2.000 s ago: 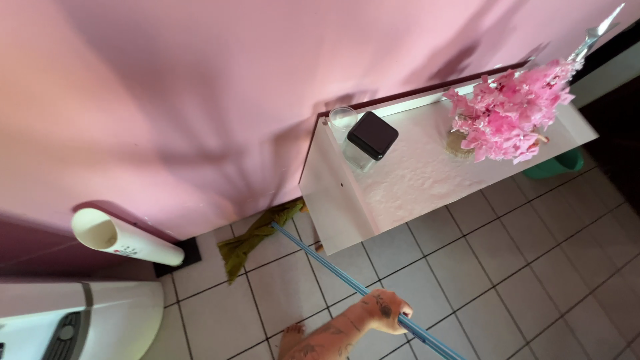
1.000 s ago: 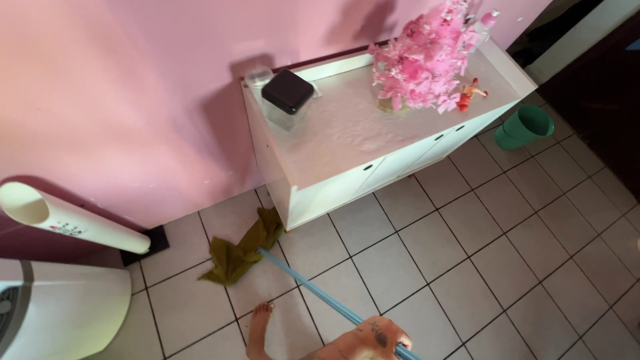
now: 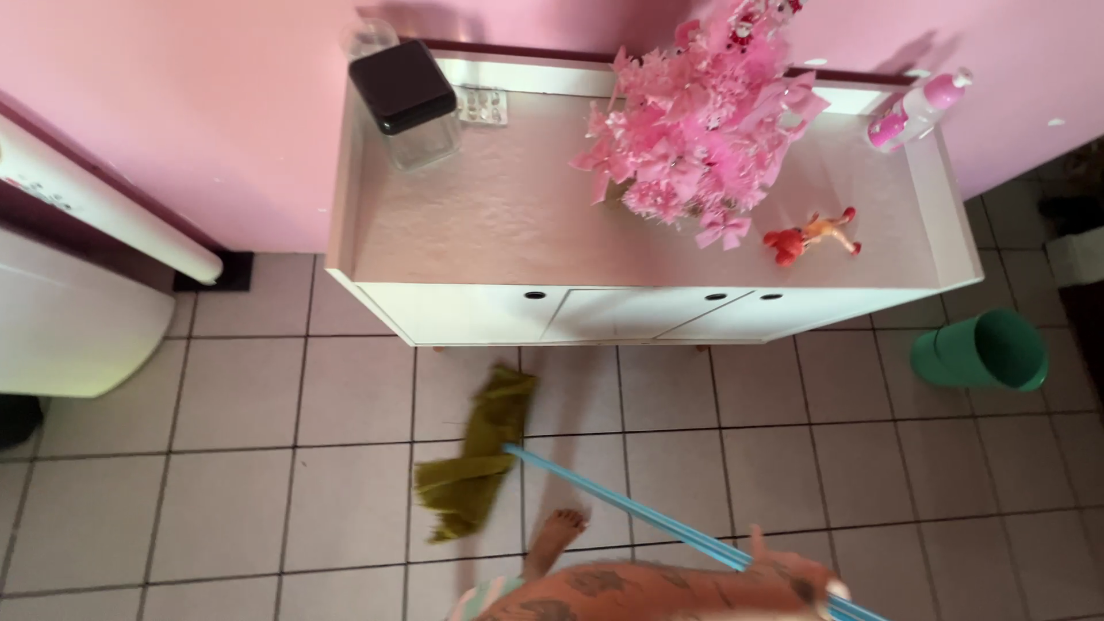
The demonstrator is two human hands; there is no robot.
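Note:
My left hand [image 3: 798,580], on a tattooed forearm that comes in from the bottom edge, is closed around a light blue pole [image 3: 638,509]. The pole slants down to the right; its far end meets an olive-green cloth [image 3: 483,457], bunched and slightly blurred on the tiled floor. The cloth lies just in front of the white cabinet [image 3: 466,315], near its left end. A bare foot [image 3: 556,535] stands right of the cloth's lower part. My right hand is not in view.
On the cabinet stand a dark-lidded clear container [image 3: 405,95], a blister pack [image 3: 483,105], a pink decorative tree [image 3: 699,129], a small red-haired doll [image 3: 811,235] and a pink-capped bottle [image 3: 918,112]. Green bin [image 3: 979,352] at right; white tube [image 3: 103,198] and rounded white appliance [image 3: 78,310] at left.
The cloth has come away from the wall and the cabinet's left side and now lies on the floor in front of it. My left hand still holds the pole. The view has shifted.

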